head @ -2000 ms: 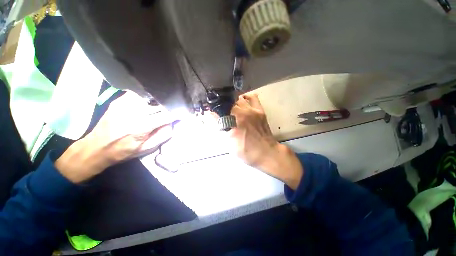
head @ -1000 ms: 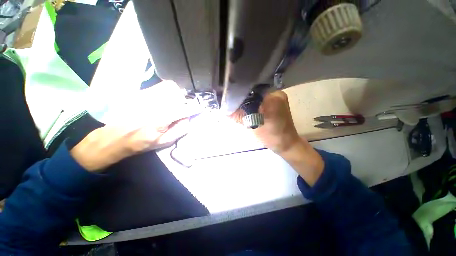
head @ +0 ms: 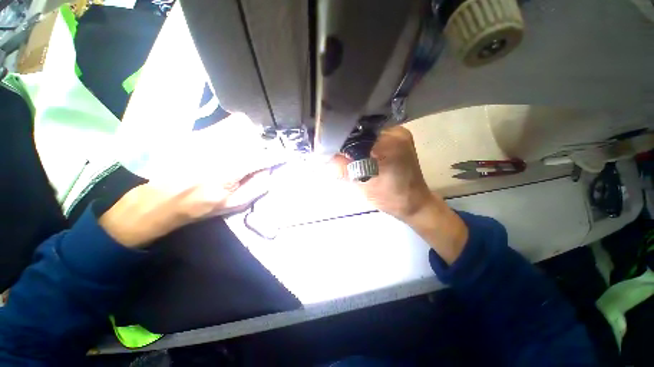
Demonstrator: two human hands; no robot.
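A dark garment piece (head: 208, 276) with neon green and pale panels lies on the white table, partly under my left forearm. My left hand (head: 190, 197) lies flat, palm down, on the work left of the needle area; its fingertips are lost in glare. My right hand (head: 401, 175) is bent beside the small ribbed knob (head: 363, 169), its fingertips partly hidden behind the knob and in glare. The sewing machine head (head: 265, 64) stands above both hands. The presser foot and needle cannot be made out clearly. Whether the fingers grip cloth cannot be seen.
Red-handled thread snips (head: 489, 168) lie on the machine bed to the right. Dark loops, perhaps scissors, (head: 607, 190) sit at the right table end. The tension dial (head: 485, 30) is at upper right. A cardboard strip (head: 37, 44) and pale cloth (head: 64, 115) lie at left.
Since the oldest frame the view has shifted, so the machine head and knob appear further right. My right hand has closed in beside the knob. Over the last second both hands stay nearly still.
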